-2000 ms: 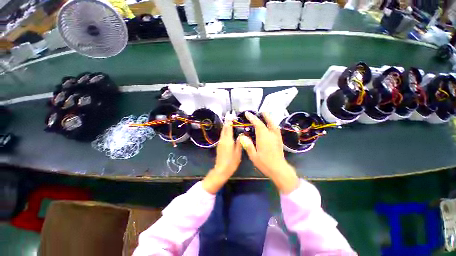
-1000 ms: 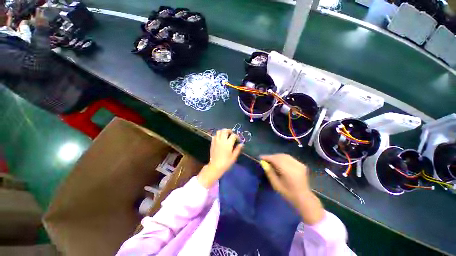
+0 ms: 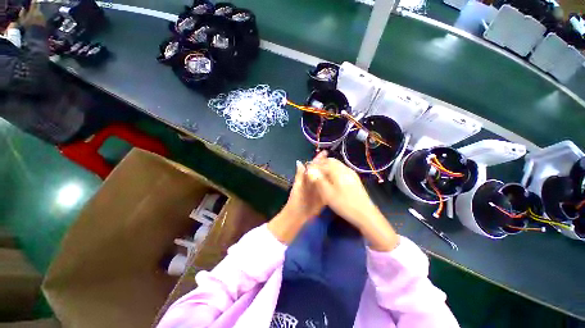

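My left hand and my right hand meet at the fingertips over the bench's front edge. The fingers are bent and overlap; anything between them is too small or hidden to tell. Just beyond stand white camera housings with black open interiors and red, orange and yellow wire harnesses at their mouths. White brackets stand behind them. A tangled heap of thin white loops lies left of the housings. A thin pen-like tool lies near the bench edge at right.
Black camera head modules cluster at the back left of the dark-green bench. An open brown carton with white parts is below at left, beside a red stool. A person's dark sleeve shows at far left. A pale post rises behind.
The view has turned left and down. My hands have left the housing, were apart at the bench edge, and now meet. The yellow piece at my right fingers no longer shows.
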